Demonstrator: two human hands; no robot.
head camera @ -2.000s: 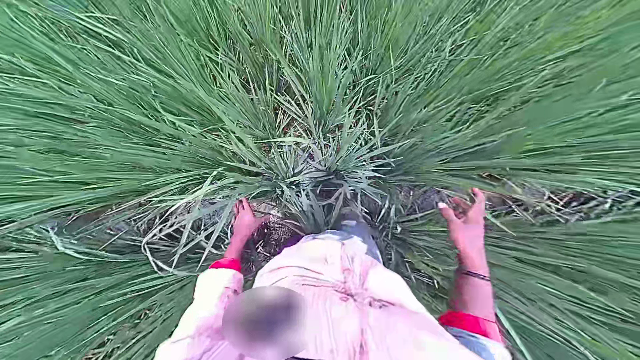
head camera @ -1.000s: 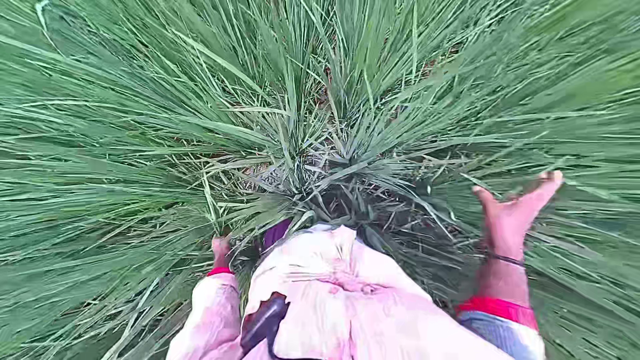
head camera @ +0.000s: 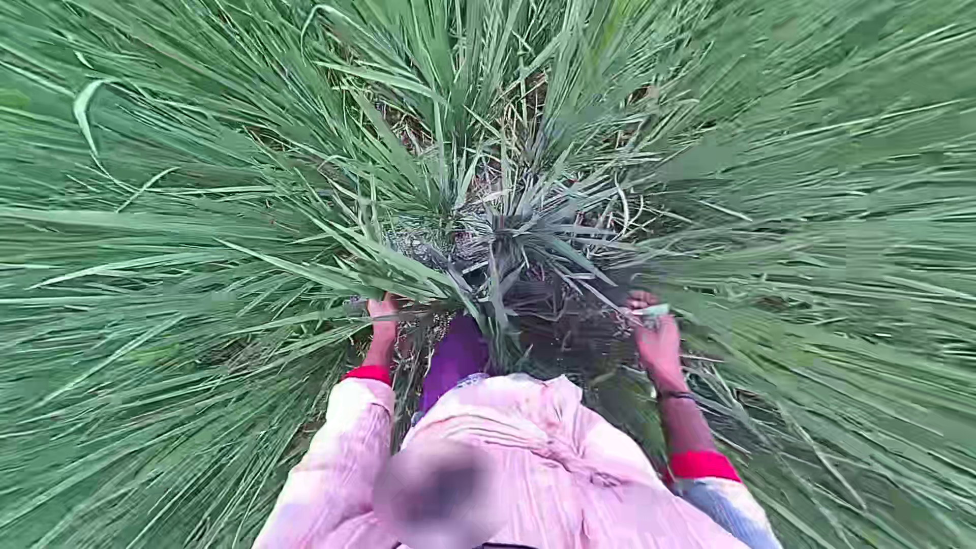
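Long green grass blades [head camera: 229, 221] spread out around me on every side. My left hand [head camera: 383, 309] is low among the blades, just left of my purple-clad leg; leaves cover its fingertips, so its hold cannot be made out. To the right of the middle, my right hand [head camera: 653, 319] has its fingers curled in, with a small pale green piece, probably a bit of leaf, showing across them. Whether it grips that piece is too blurred to tell. A dark band circles my right wrist.
Clumps of grass [head camera: 507, 229] rise from littered ground directly ahead of me. My purple-clad leg [head camera: 455, 354] stands between the hands. Pale pink cloth [head camera: 534, 442] covers my front, and a blurred dark object [head camera: 450, 488] overlaps it at the lower middle.
My right hand has come inward and down from the right, its spread fingers now curled. My left hand reaches in among the blades. The view has shifted over the grass.
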